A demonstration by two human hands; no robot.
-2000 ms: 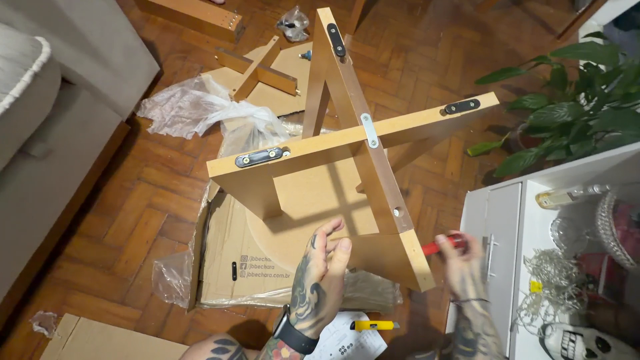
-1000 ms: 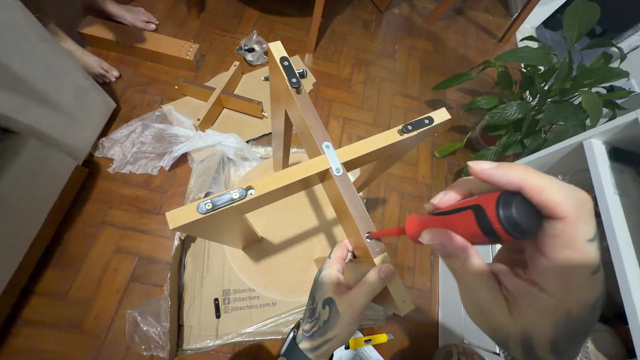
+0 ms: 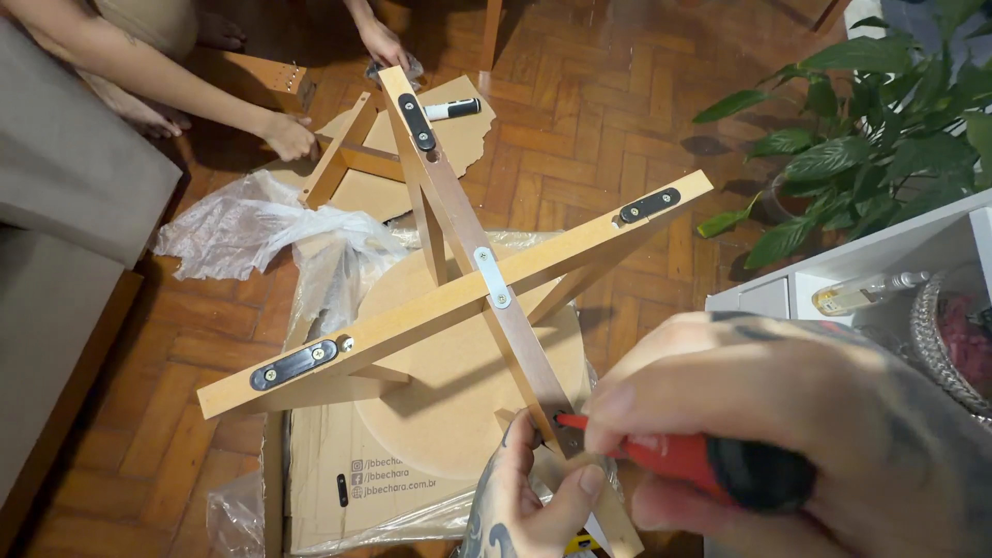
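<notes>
A cross-shaped wooden table base stands legs-down on a round wooden panel. A metal plate with screws joins its two beams at the crossing. Black plastic pads are screwed near three beam ends. My right hand grips a red and black screwdriver; its red shaft reaches a hole near the lower beam end. My left hand holds that same beam end from below, fingertips against its side. A loose black pad lies on the cardboard.
Another person's hands are at a smaller wooden cross at upper left. Plastic wrap and cardboard lie around the base. A white shelf unit and a potted plant stand at right, a sofa at left.
My right hand brought the screwdriver from beside the base to the lower beam end, where it now is. The other person's hands have come into view at the smaller cross.
</notes>
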